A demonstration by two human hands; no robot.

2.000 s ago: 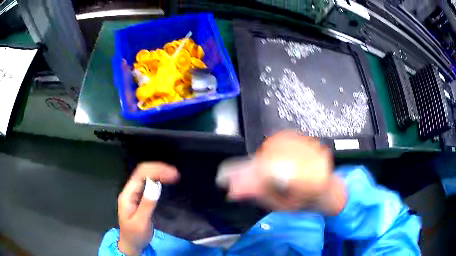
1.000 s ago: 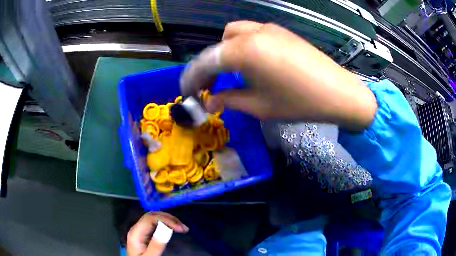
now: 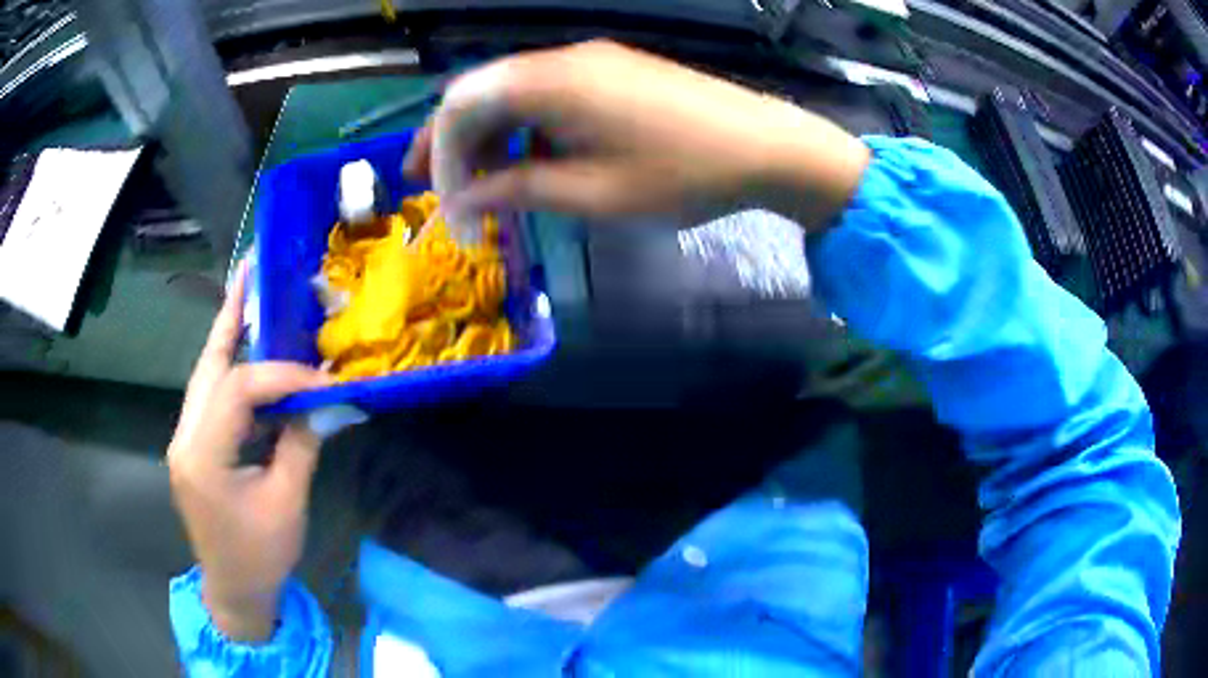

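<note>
The blue parts bin [image 3: 451,387] is at the upper left on the green bench, with a heap of yellow finger cots [image 3: 411,298] in it. A white-topped dark item [image 3: 358,192] stands in its back left corner. My left hand [image 3: 245,431] grips the bin's front left corner, thumb over the rim. My right hand [image 3: 543,133] is over the bin's back right part, fingers pointing down at the yellow heap. It is blurred, and I cannot tell if its fingers hold anything.
The parts tray with small clear-silver rings [image 3: 749,252] is right of the bin, partly hidden by my right arm. Black slotted racks [image 3: 1119,205] stand at the far right. A white sheet [image 3: 66,232] lies at the left. Machine rails run along the back.
My left hand has risen from below the bin to its front left corner. The white-topped item now stands in the back left corner, away from my right hand, which has moved slightly left.
</note>
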